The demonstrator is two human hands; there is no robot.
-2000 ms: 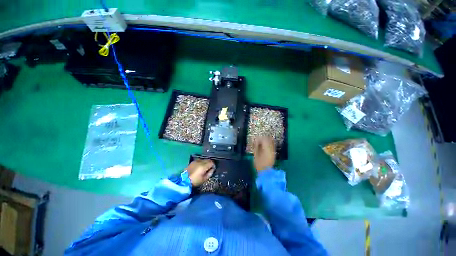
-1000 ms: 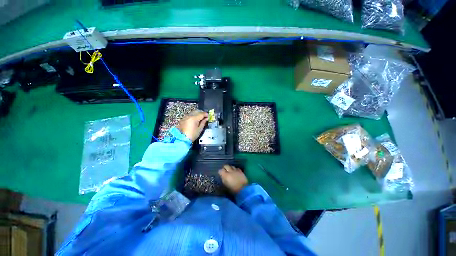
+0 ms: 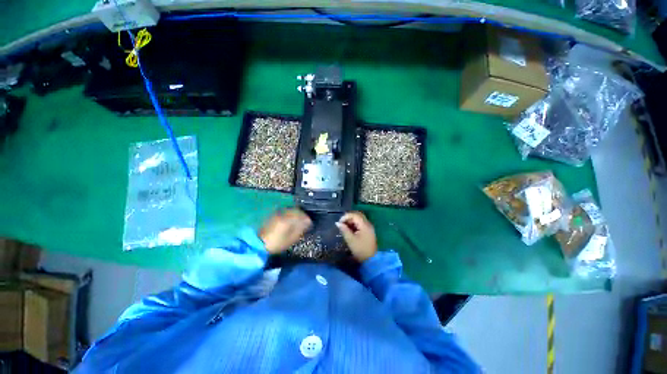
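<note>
The black press fixture stands upright in the centre, with a silver nest plate and a yellow piece just beyond it. The front tray holds small metal parts, partly hidden by my hands and smock. My left hand is over the tray's left side, blurred; whether it holds a part cannot be told. My right hand is over the tray's right side, thumb and finger pinched on a tiny pale part. Heaped parts trays stand left and right of the fixture.
A thin dark tool lies right of the front tray. A labelled plastic bag lies left, below a hanging blue cord. A black box, a cardboard box and bags of orange-brown and dark parts surround the work area.
My left hand has moved back from the yellow piece on the fixture to the front tray. My right hand stays at the front tray, now raised near its right edge. The whole view has shifted slightly.
</note>
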